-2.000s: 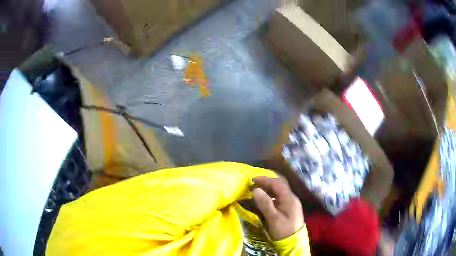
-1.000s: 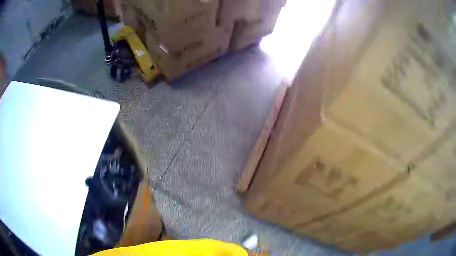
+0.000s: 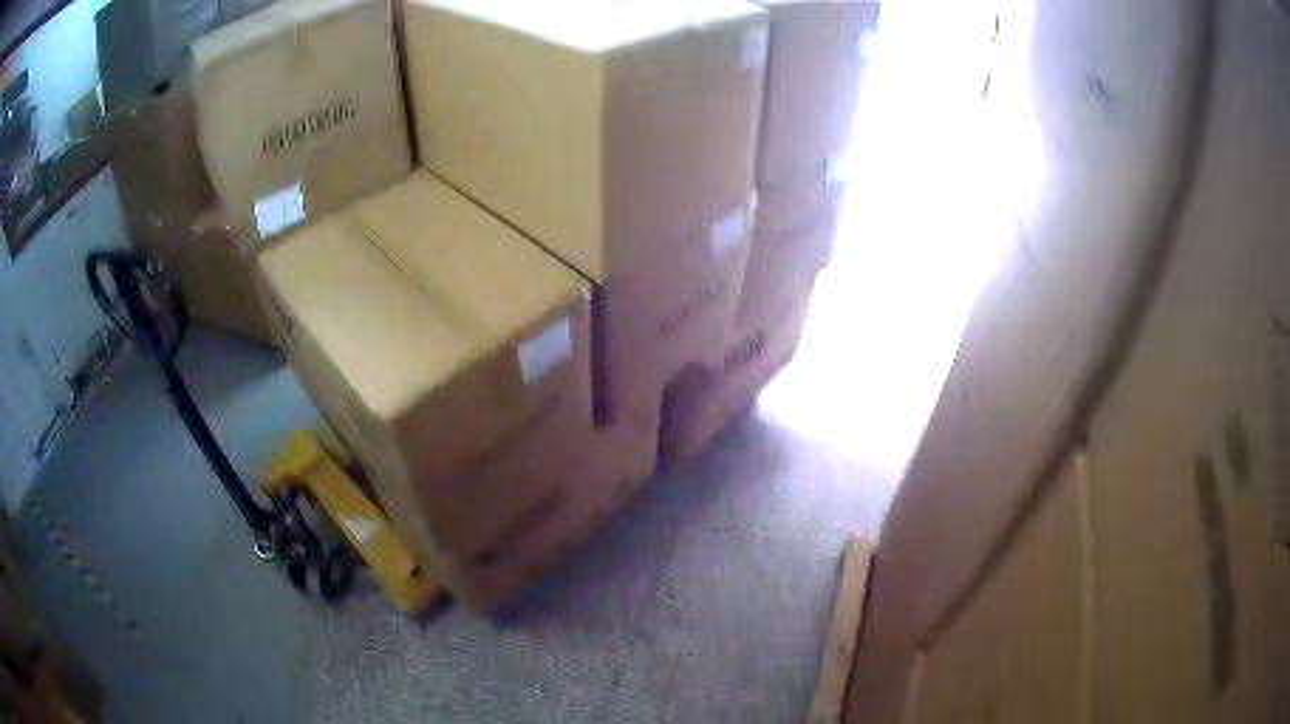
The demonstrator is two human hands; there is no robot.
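Observation:
Neither of my hands is in the picture. A carton stack [image 3: 495,410] of closed brown cartons stands in front, slightly left of centre, with white labels and dark printing on the sides. The nearest low carton [image 3: 425,297] shows its closed top. A yellow pallet jack [image 3: 354,530] with a black upright handle [image 3: 198,410] stands at the left side of this stack, its small dark wheels on the floor.
A tall carton stack [image 3: 1132,467] fills the right side, close and blurred. A wooden plank edge [image 3: 845,637] lies on the floor along its base. A bright opening [image 3: 913,269] glares between the stacks. A pale wall [image 3: 57,340] is at far left.
The view has swung up and forward. The white panel over the box of black parts and the yellow clothing have left the picture. The pallet jack and its stack appear larger and lower.

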